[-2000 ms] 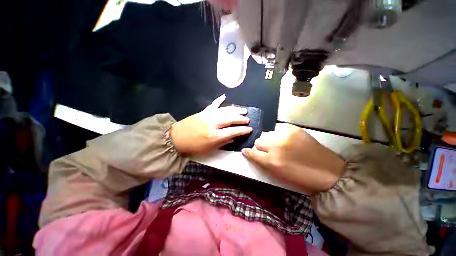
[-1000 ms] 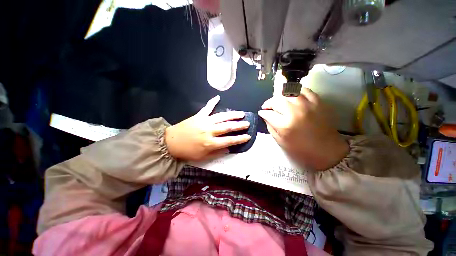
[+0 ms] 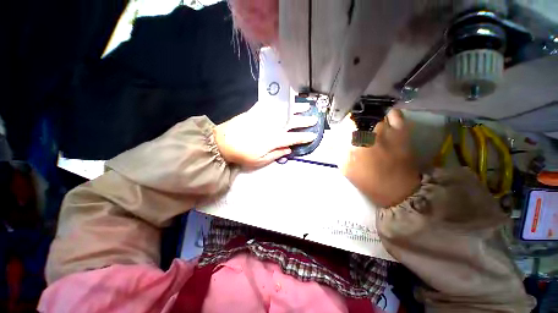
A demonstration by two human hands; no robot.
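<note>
A small dark bluish-grey fabric piece [image 3: 314, 145] with a rounded edge lies at the presser foot [image 3: 322, 102]. My left hand [image 3: 254, 137] lies on it with spread fingers, pressing it flat; the fingers cover much of it. My right hand [image 3: 380, 160] is right of the needle, behind the small dark block with a brassy knob [image 3: 364, 137]. Its fingertips are partly hidden and blurred, and I cannot tell whether they hold anything. Large dark cloth [image 3: 183, 79] lies to the left.
The white-grey machine head [image 3: 391, 43] fills the top, with a ridged dial [image 3: 477, 67] and pink fluffy cover [image 3: 256, 21]. Yellow-handled scissors [image 3: 482, 158] lie right, partly behind my right forearm. A lit phone [image 3: 541, 214] and an orange object [image 3: 548, 178] are far right. The white table [image 3: 287, 192] carries ruler marks.
My left hand has moved the small piece up to the presser foot. My right hand left the front of the table and is now behind the block. The dark cloth no longer shows under the small piece.
</note>
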